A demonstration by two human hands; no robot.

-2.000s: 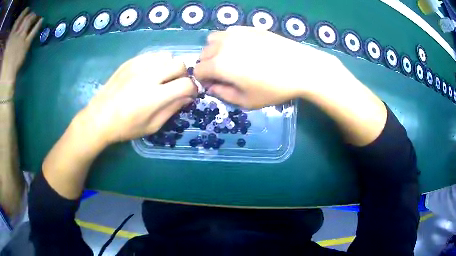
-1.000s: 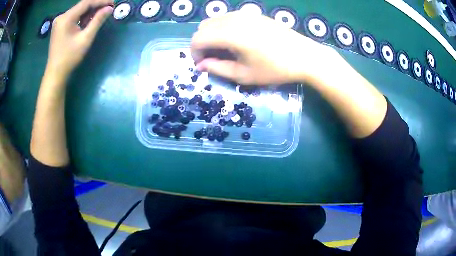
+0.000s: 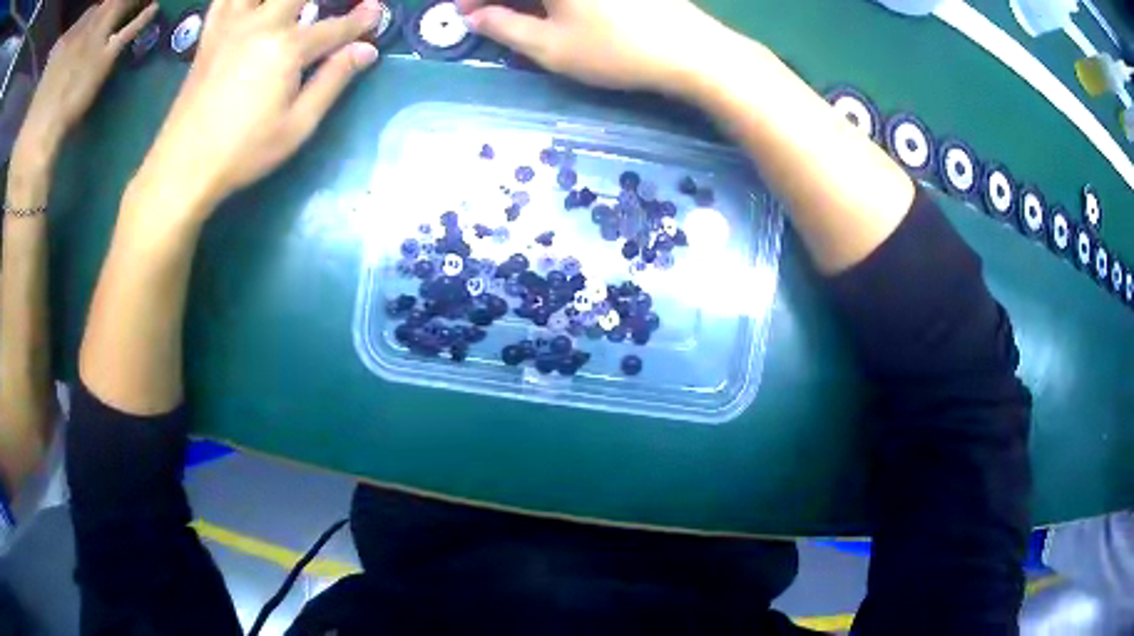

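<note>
A row of black toothed discs with white centres runs along the far side; one disc (image 3: 444,25) lies beside my right fingertips. My left hand (image 3: 255,93) is over the row at the upper left, its fingertips by another disc (image 3: 379,21). My right hand (image 3: 585,35) reaches the row at the top edge, thumb and finger at the disc's centre. Whether either hand pinches a small part cannot be told. A clear plastic tray (image 3: 560,395) nearer me holds many small black parts (image 3: 454,298) and a few pale ones (image 3: 594,298).
Another person's hand (image 3: 81,75) and forearm are at the far left, by the row's end. A single disc (image 3: 1092,205) lies behind the row at right. A pale strip (image 3: 1032,72) and translucent bottles (image 3: 1042,15) are at the upper right. The green table's near edge curves below the tray.
Both hands were over the tray two seconds ago. My left hand went to the row first; my right hand has now left the tray and moved up and left to the discs.
</note>
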